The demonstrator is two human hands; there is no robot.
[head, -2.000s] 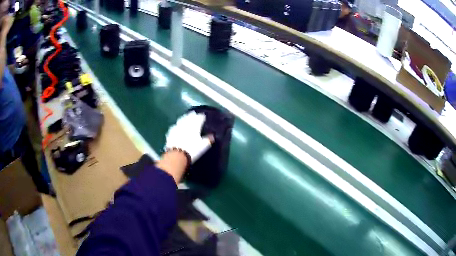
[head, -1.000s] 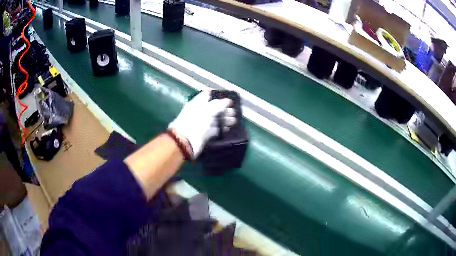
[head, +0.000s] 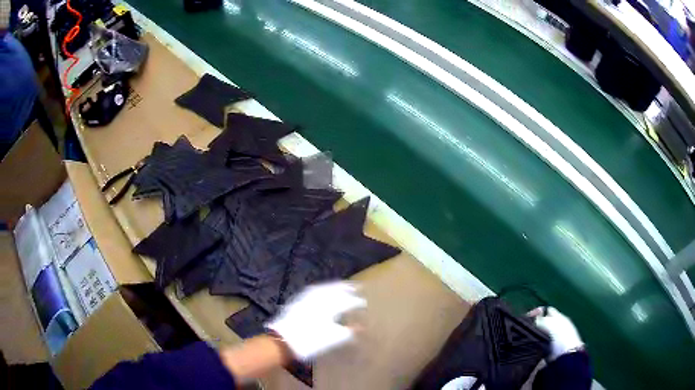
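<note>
A black speaker cabinet (head: 499, 343) is tilted at the bench's lower right edge, ridged face up, its pale driver circle cut off by the picture's bottom. My right hand (head: 560, 333), in a white glove, holds its top end by the handle; the fingers are partly hidden. My left hand (head: 320, 316), white-gloved and blurred, is at the near edge of a loose pile of black notched grilles (head: 267, 228), fingers apart and nothing seen in it. One grille (head: 209, 99) lies at the pile's far end. A dark two-handled tool (head: 122, 183) lies left of the pile.
The green belt (head: 396, 167) with white rails runs along the bench's right side. An open carton (head: 99, 354) with wrapped printed packs (head: 68, 244) stands at left. A plastic bag (head: 120, 53), a black part (head: 103, 103), an orange hose (head: 72, 34) and a person's blue clothing (head: 17, 87) are upper left.
The view has turned down to the bench. My left hand has left the cabinet it held over the belt and is now by the grilles. My right hand has appeared, holding a cabinet at lower right.
</note>
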